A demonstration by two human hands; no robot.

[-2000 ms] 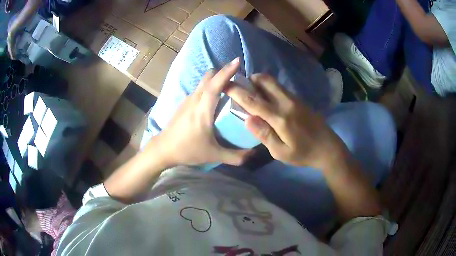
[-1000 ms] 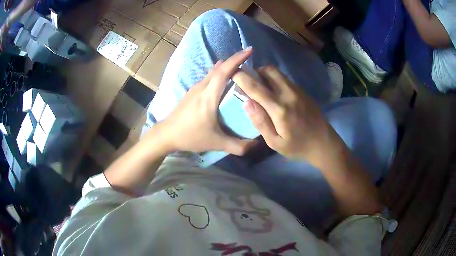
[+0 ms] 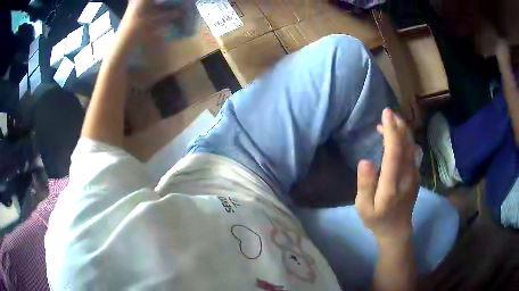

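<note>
My left hand (image 3: 149, 18) is at the upper left, blurred and partly cut off by the top edge. A blurred grey shape (image 3: 185, 20) lies against its fingers; whether the hand grips it is unclear. Just left of this hand, a group of small cartons (image 3: 84, 42) shows white ends. My right hand (image 3: 391, 170) is raised over my right leg, fingers up and thumb apart, with nothing visible in it. No carton shows over my lap.
Brown cardboard (image 3: 256, 54) with a white label (image 3: 219, 16) lies beyond my raised knee. An open brown carton (image 3: 424, 59) stands at the upper right. Another person's blue-clad leg (image 3: 481, 142) and light shoe (image 3: 443, 149) are at right. Checked pink cloth (image 3: 28, 244) shows at lower left.
My hands have parted from the small carton held over my lap. My left arm has swung out to the upper left; my right hand has moved right. The view has turned left.
</note>
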